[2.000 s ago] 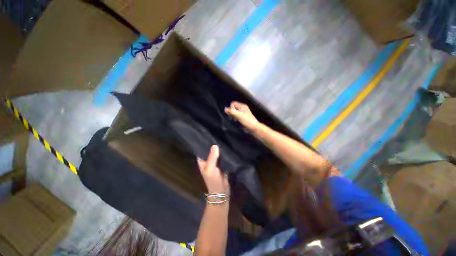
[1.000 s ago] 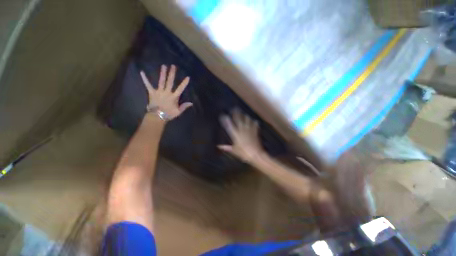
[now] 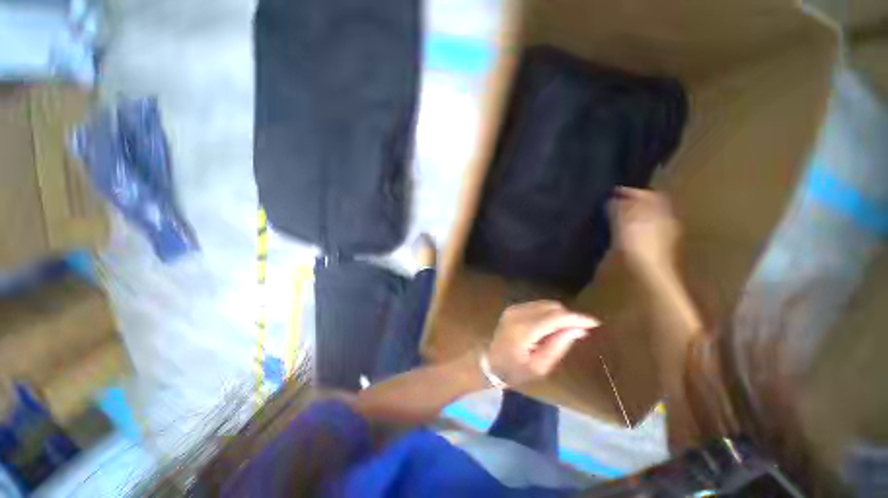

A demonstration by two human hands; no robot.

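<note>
A black garment cover, folded into a bulky bundle (image 3: pixel 574 165), lies inside a deep open carton (image 3: pixel 745 146). My left hand (image 3: pixel 534 340), with a bracelet at the wrist, is over the carton's near end, away from the bundle. Its fingers are curled, and no object shows in it. My right hand (image 3: pixel 645 229) is blurred inside the carton at the bundle's right edge. Its fingertips meet the black fabric, but whether they grip it does not show.
A long black garment cover (image 3: pixel 336 126) lies left of the carton, with another dark piece (image 3: pixel 355 321) below it. A shiny navy polybagged garment (image 3: pixel 146 175) lies farther left on the floor. Brown cartons (image 3: pixel 54 165) stand at the left edge.
The view has swung, and the carton now appears on the right. My hands were spread flat on the black cover; now the left is off it and curled, the right at its edge.
</note>
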